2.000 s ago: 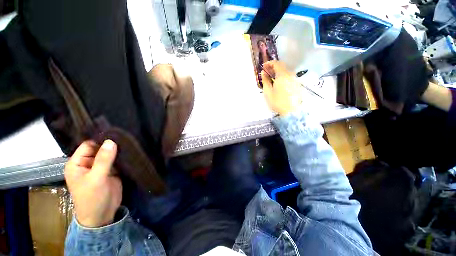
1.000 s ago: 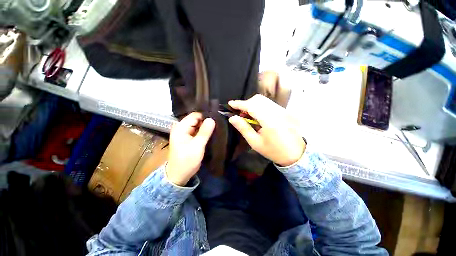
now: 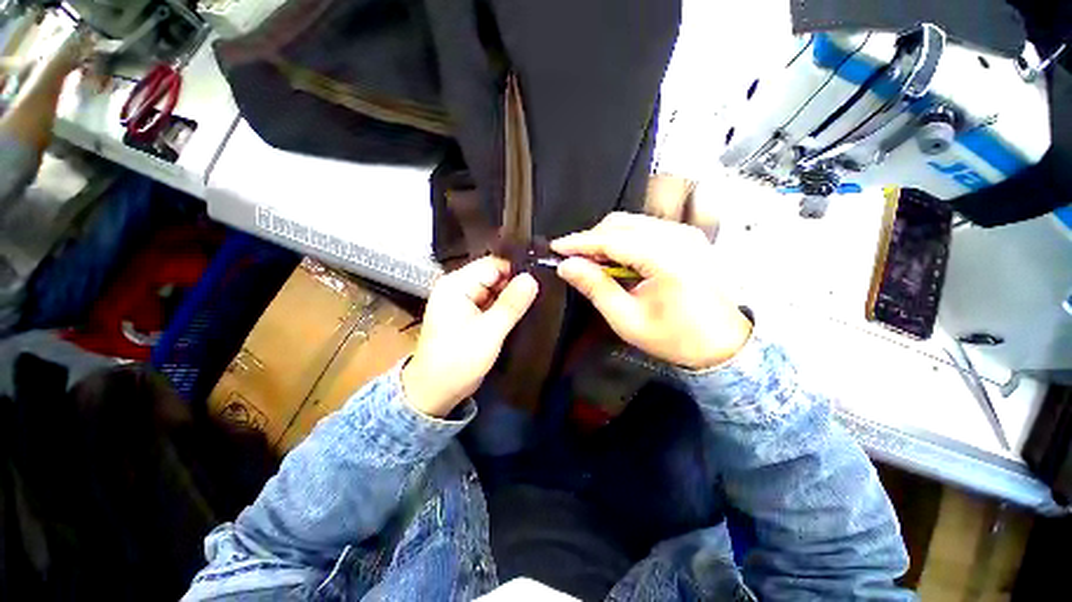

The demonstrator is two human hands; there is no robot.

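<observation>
A black garment [image 3: 588, 106] lies over the table edge and hangs toward my lap. A long brown strip [image 3: 517, 153] runs down it to my fingers. My left hand [image 3: 462, 335] pinches the cloth at the strip's lower end. My right hand [image 3: 664, 294] is shut on a small tool with a yellow handle [image 3: 621, 272], perhaps thread snips. Its thin metal tip [image 3: 545, 262] touches or nearly touches the cloth beside my left fingertips. The exact contact is hidden by the fingers.
The white sewing machine [image 3: 893, 106] stands at the right. A phone [image 3: 911, 261] and silver tweezers [image 3: 982, 388] lie below it. Red-handled scissors [image 3: 151, 104] lie at the table's left. Cardboard boxes [image 3: 308, 353] stand under the ruler-marked edge [image 3: 341, 249]. Another person's arm [image 3: 45, 94] shows at far left.
My right hand has come from the phone area to the cloth and now holds the yellow-handled tool. The view has swung left. Since one second ago, the hands have stayed together at the strip.
</observation>
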